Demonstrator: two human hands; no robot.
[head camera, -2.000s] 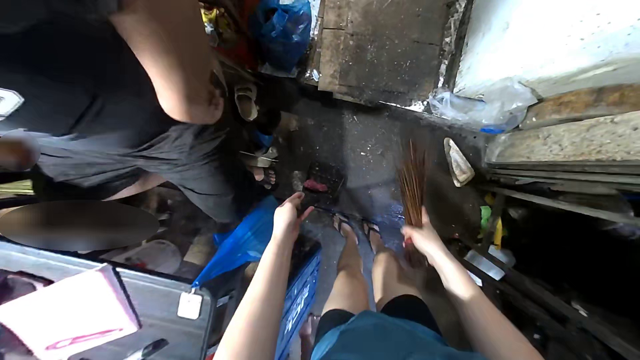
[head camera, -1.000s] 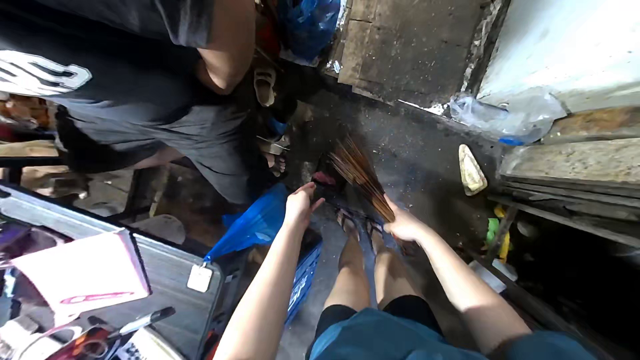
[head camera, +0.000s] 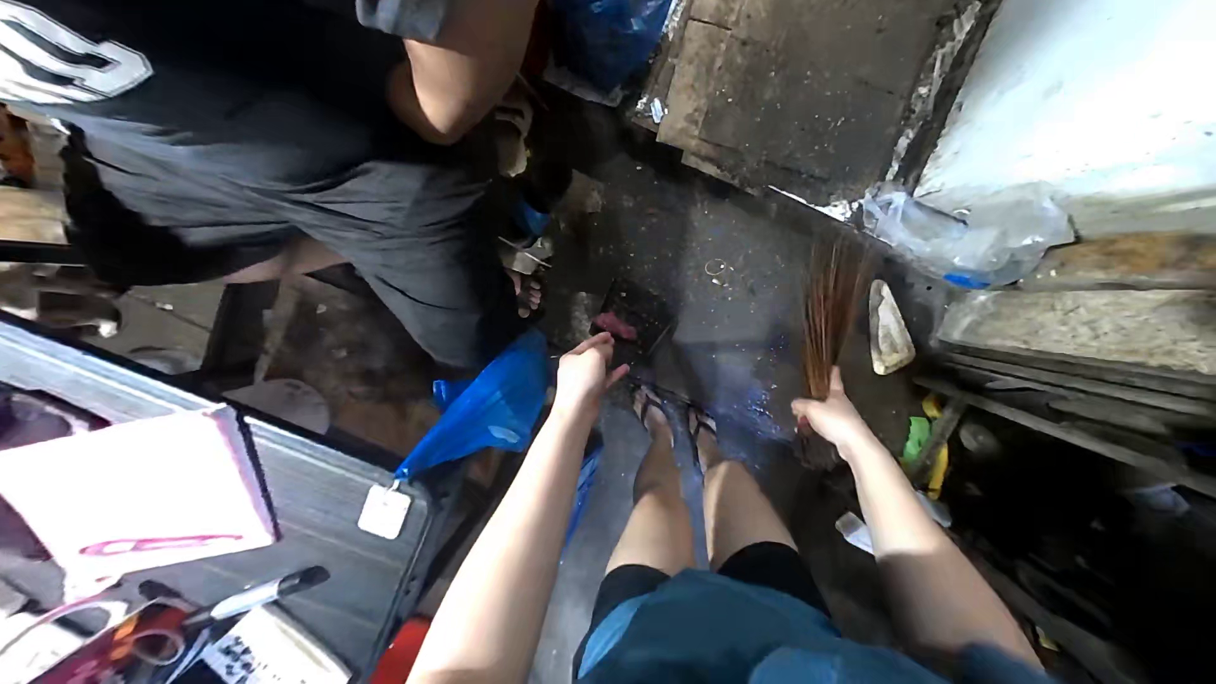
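My right hand (head camera: 831, 415) grips a brown stick broom (head camera: 828, 313) near its bound end, the bristles fanning away from me over the dark floor, beside a pale wedge-shaped piece (head camera: 889, 328). My left hand (head camera: 587, 372) is held out over the floor with bent fingers. Just beyond its fingertips lies a dark square item, perhaps a dustpan or tray (head camera: 650, 318), with a reddish piece (head camera: 616, 326) on it; whether the hand touches or holds this item I cannot tell. A blue plastic bag (head camera: 489, 408) hangs left of my left hand.
A person in dark clothes (head camera: 380, 218) stands at the left. Below them is a grey table (head camera: 332, 494) with a pink-edged notebook (head camera: 133, 484) and a marker (head camera: 266, 594). Stacked boards (head camera: 1092, 332) and a clear plastic bag (head camera: 969, 233) lie at the right; a wooden panel (head camera: 807, 95) is ahead.
The broom in my right hand has swung from beside the dark square item out to the right, near the pale wedge-shaped piece. My left hand remains near the dark item.
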